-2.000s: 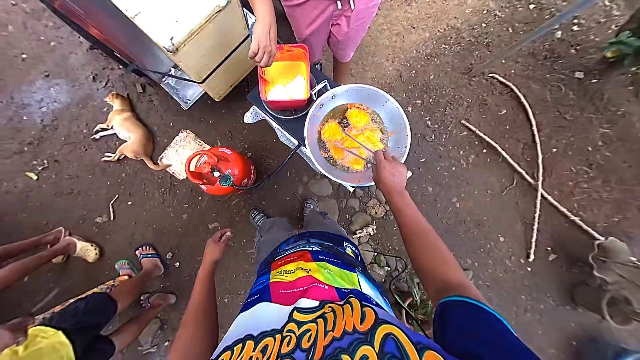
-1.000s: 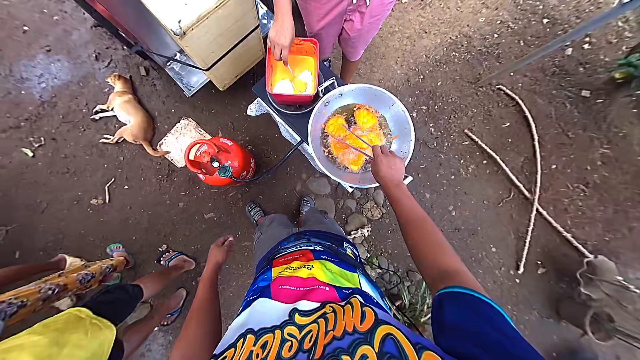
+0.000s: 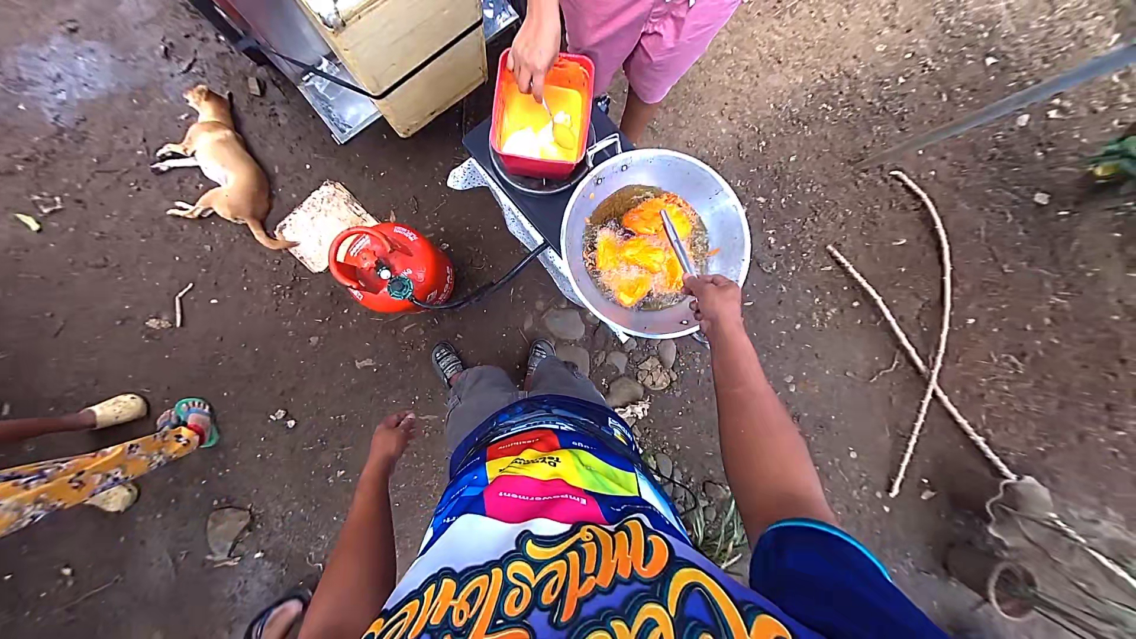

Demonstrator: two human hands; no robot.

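My right hand [image 3: 714, 300] grips metal tongs [image 3: 678, 241] whose tips reach over orange battered pieces [image 3: 643, 256] frying in bubbling oil. The oil lies in a wide metal pan [image 3: 723, 209] on a black gas stove [image 3: 534, 211]. My left hand [image 3: 390, 437] hangs at my side and touches nothing; its fingers look loosely curled, but their exact pose is unclear. Behind the pan, another person's hand [image 3: 534, 55] holds a spoon [image 3: 561, 129] in a red container [image 3: 541, 167] of orange batter and white matter.
A red gas cylinder [image 3: 426, 266] with a black hose stands left of the stove. Farther left a tan dog [image 3: 229, 169] lies on the dirt. A cream box [image 3: 426, 53] is at the top. Stones [image 3: 565, 324] lie near my feet, sticks [image 3: 942, 266] at right, people's feet [image 3: 118, 410] at lower left.
The tongs have swung from pointing left to pointing up and away over the pan. The other person's hand has moved within the red container. One bystander at lower left has mostly left view.
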